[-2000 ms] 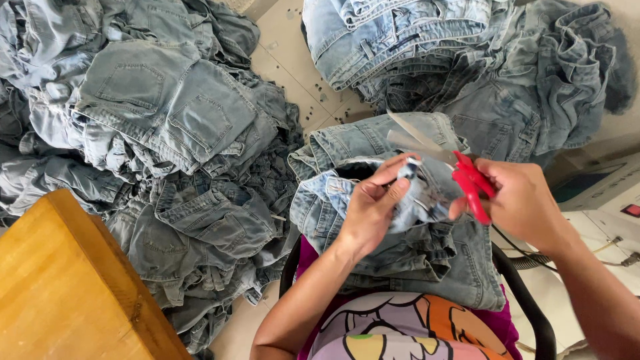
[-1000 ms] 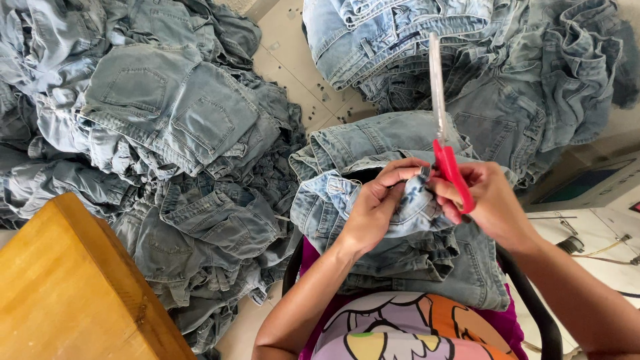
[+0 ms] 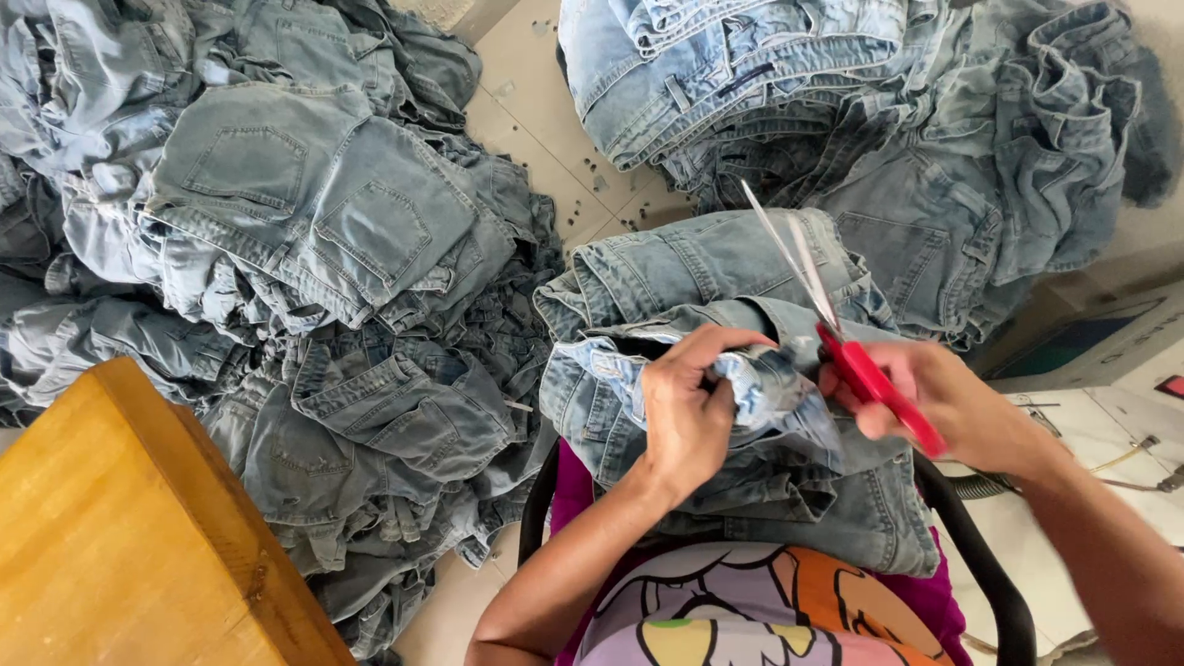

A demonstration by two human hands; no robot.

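My left hand (image 3: 689, 407) grips a bunched part of a pair of light-blue denim shorts (image 3: 615, 375) on my lap, with the cloth between thumb and fingers. To its right, my right hand (image 3: 916, 407) holds a pair of scissors (image 3: 874, 384) by the red handles. Their metal blades point up and away from me, over the denim, and look slightly apart. More denim garments (image 3: 721, 259) are stacked under and behind the pair in my hand. Motion blurs the bunched cloth between my hands.
Large heaps of denim (image 3: 268, 185) lie at the left, and a further denim pile (image 3: 740, 83) stands at the upper right. A wooden table corner (image 3: 166, 518) juts in at the lower left. Dark scraps dot the tiled floor (image 3: 546, 120). A black chair arm (image 3: 990, 555) curves beside my right forearm.
Two seconds ago the scissor blades pointed left above my left hand; one second ago they stood nearly upright. Now my right hand is farther from my left. My left hand still grips the denim.
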